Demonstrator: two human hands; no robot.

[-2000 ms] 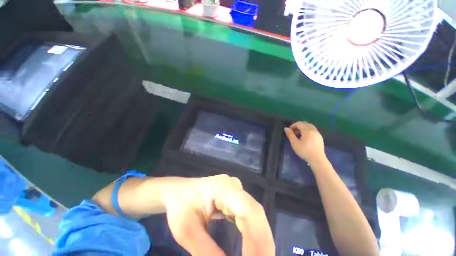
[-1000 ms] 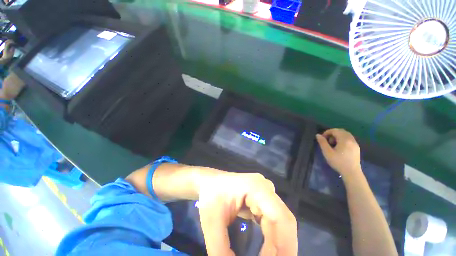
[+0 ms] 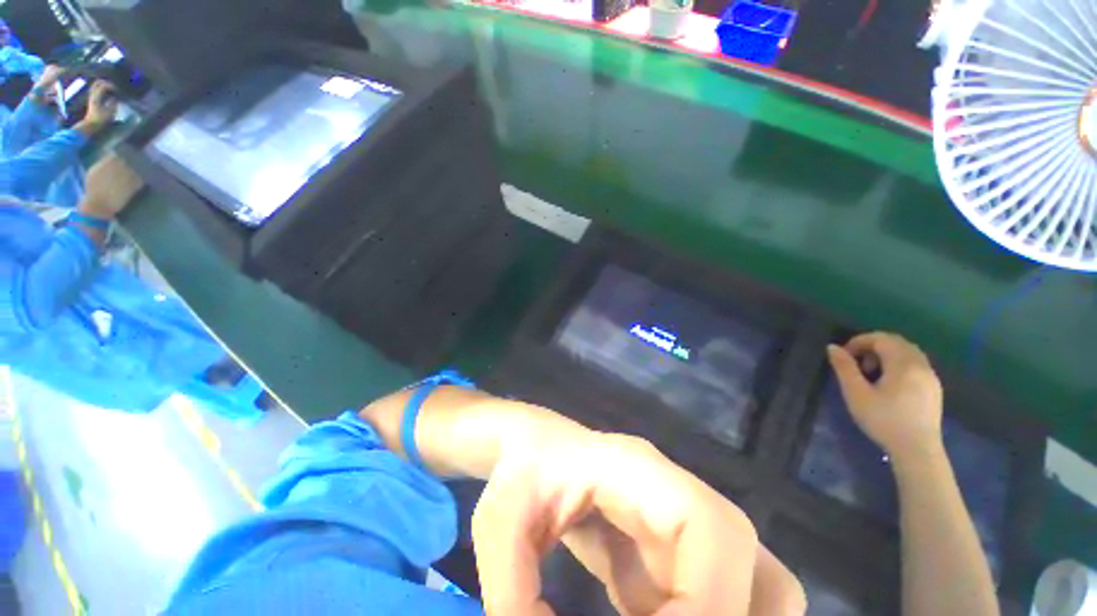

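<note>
Several tablets lie in black foam trays side by side on the green bench. One tablet (image 3: 668, 355) shows "Android" text, in the upper left tray. My right hand (image 3: 890, 391) is at the upper left corner of the dark tablet (image 3: 962, 481) to its right, fingertips curled at its edge. My left hand (image 3: 626, 517), with a blue band at the wrist, is curled over the nearer trays at the bottom. It hides most of the tablet beneath, and its fingertips are not clear.
A tall black foam stack (image 3: 385, 229) with a lit tablet (image 3: 271, 138) on top stands at left. A white fan (image 3: 1035, 132) is at upper right, a blue bin (image 3: 755, 33) beyond the bench, a white roll (image 3: 1066, 592) at lower right. People in blue smocks (image 3: 96, 313) are at far left.
The view has swung left, so the bench things shift right and more people show at left. My right hand stays at the same tablet corner. My left hand stays over the nearer trays.
</note>
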